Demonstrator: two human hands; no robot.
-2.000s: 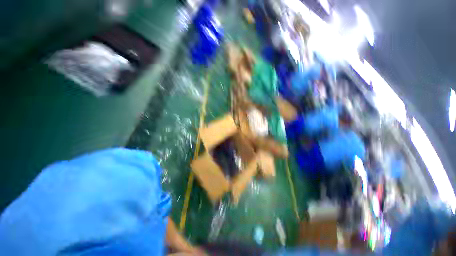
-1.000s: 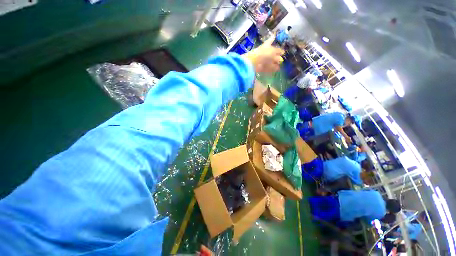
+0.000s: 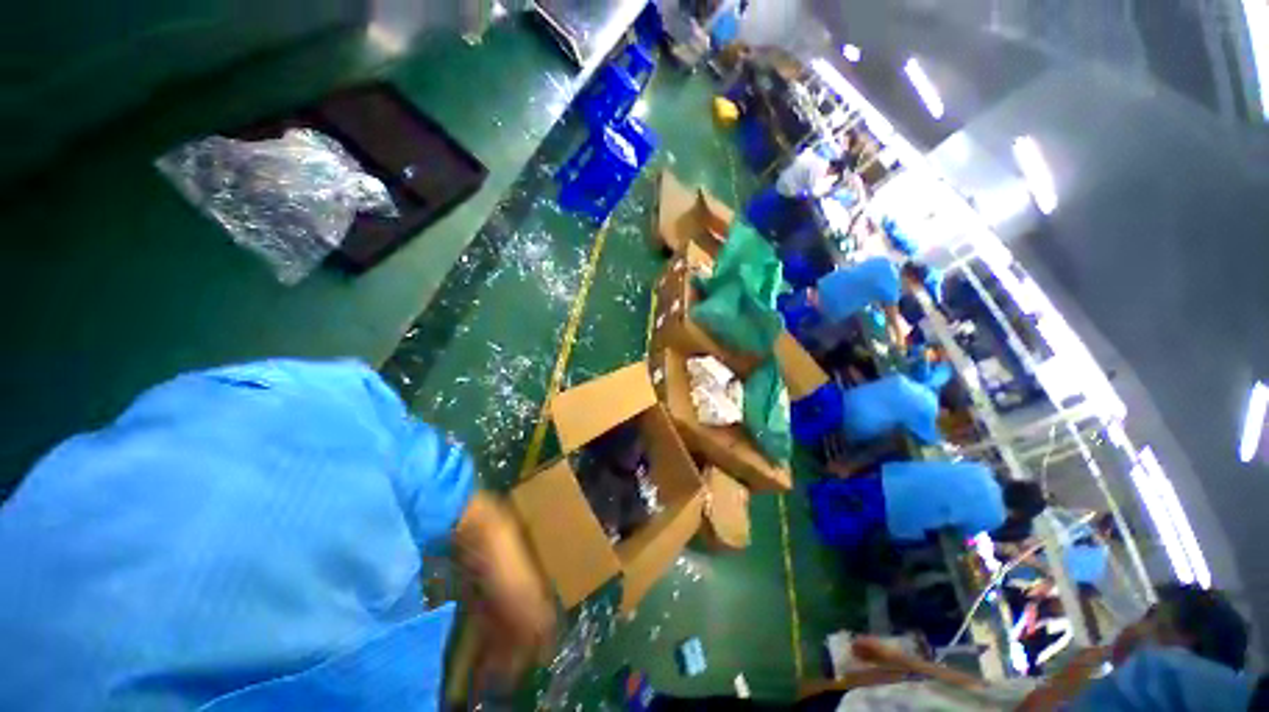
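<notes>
My left hand is bare and blurred, below a light-blue sleeve at the lower left. Its fingers point down, and I cannot tell whether it holds anything. My right hand is not in view. Just right of my left hand, an open brown carton stands on the floor with its flaps spread and dark contents inside. Behind it are more open cartons, one with whitish material in it, with green sheeting draped over them.
A black tray with clear plastic wrap lies on the green bench at the left. Blue crates stand on the floor beyond. People in light blue sit along benches at the right. A person's head and arms show at the lower right.
My left arm was stretched out far forward and is now drawn back and down, near the open carton. The view has turned, and the blue crates show more fully.
</notes>
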